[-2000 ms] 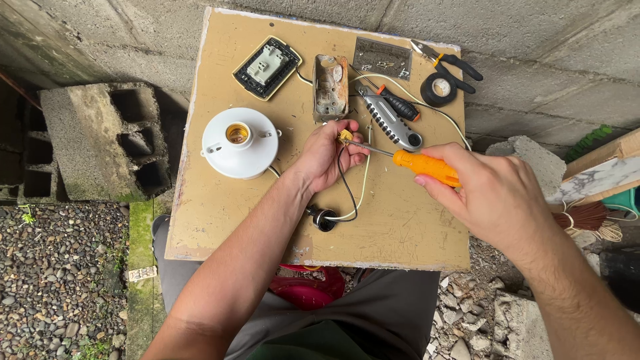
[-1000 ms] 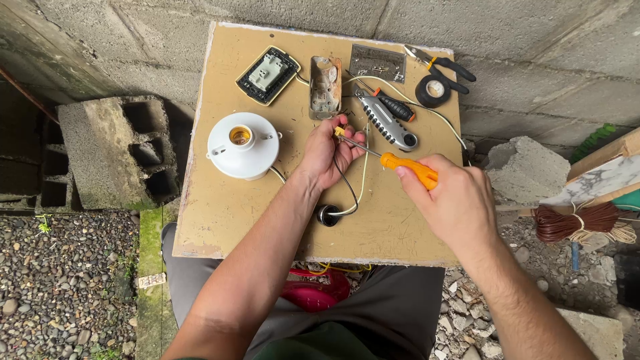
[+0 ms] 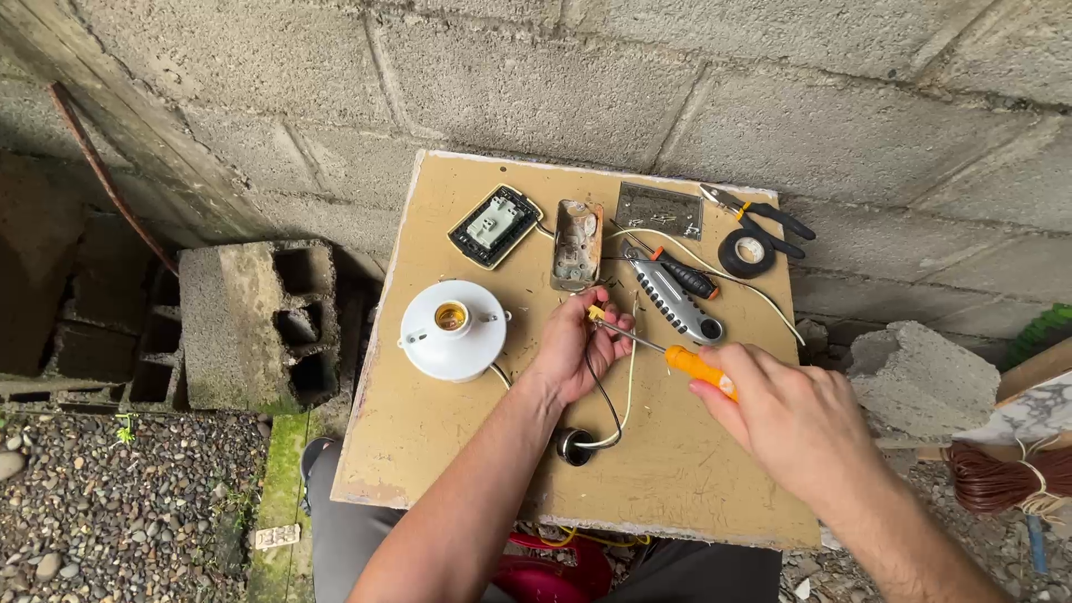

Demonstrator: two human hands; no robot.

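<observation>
Between the fingers of my left hand (image 3: 579, 347) is a small yellow electrical part (image 3: 596, 313); its exact kind is unclear. A black wire (image 3: 601, 381) and a white wire (image 3: 630, 377) run down from near that hand to a round black fitting (image 3: 574, 446) on the board. My right hand (image 3: 783, 410) grips the orange handle of a screwdriver (image 3: 699, 368), whose shaft reaches the yellow part; my fingers partly hide the tip. Left of my hands stands a white lamp holder (image 3: 419, 335). A rusty metal utility box (image 3: 578, 244) lies just above my left hand.
The board (image 3: 670, 494) also bears a wall switch plate (image 3: 496, 226), a utility knife (image 3: 674, 293), an orange-black screwdriver (image 3: 687, 275), pliers (image 3: 758, 219), black tape (image 3: 746, 253) and small screws on a dark tray (image 3: 659, 209). A concrete block wall (image 3: 544, 92) borders the far edge.
The view has tilted upward, showing more of the wall. Both hands keep the same hold, with the screwdriver at the yellow part throughout.
</observation>
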